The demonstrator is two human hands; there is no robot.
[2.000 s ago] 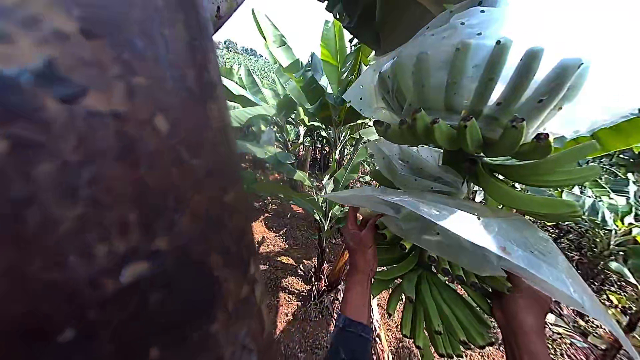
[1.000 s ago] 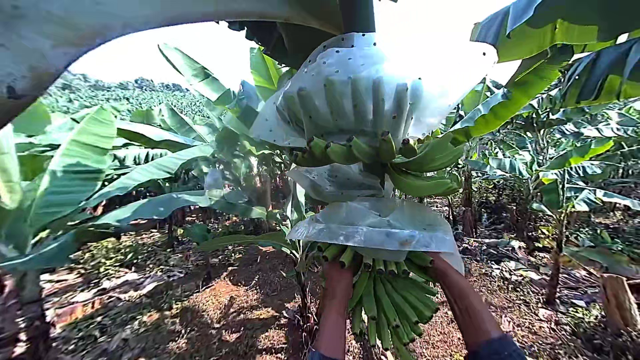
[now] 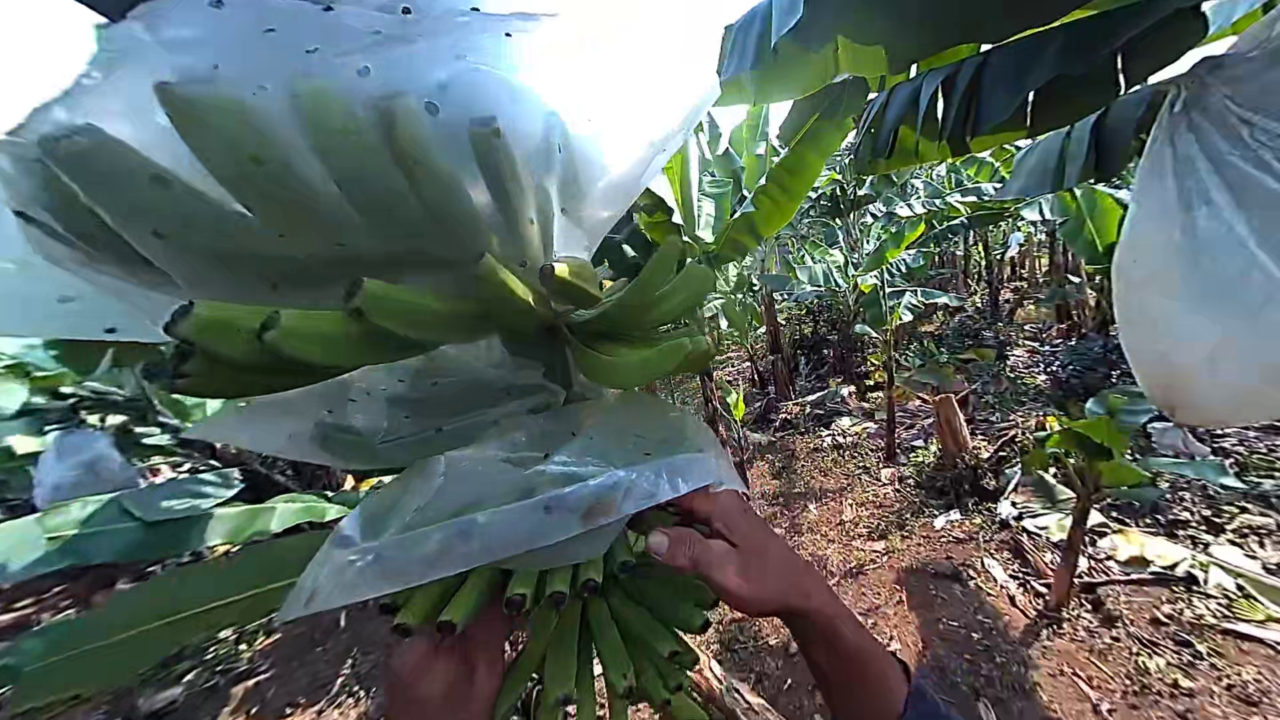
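A bunch of green bananas (image 3: 430,320) hangs before me, its upper hands under a perforated translucent plastic bag (image 3: 400,150). Below it, a loose plastic sheet (image 3: 530,480) drapes over the lower bananas (image 3: 600,640). My right hand (image 3: 735,550) is at the sheet's right edge, thumb and fingers bent around the top of the lower bananas; whether it grips plastic or fruit is not clear. My left hand (image 3: 450,660) is below the sheet against the left side of the lower bananas, its fingers mostly hidden behind the fruit.
Another bagged bunch (image 3: 1190,260) hangs at the right edge. Large banana leaves (image 3: 960,60) spread overhead, and a broad leaf (image 3: 170,620) lies low at left. A cut stump (image 3: 950,425) and a small banana plant (image 3: 1075,510) stand on the littered ground at right.
The view has swung and come nearer to the bunch. My hands stay around the lower bananas beneath the plastic sheet. The bagged bunch at the right edge has come into view.
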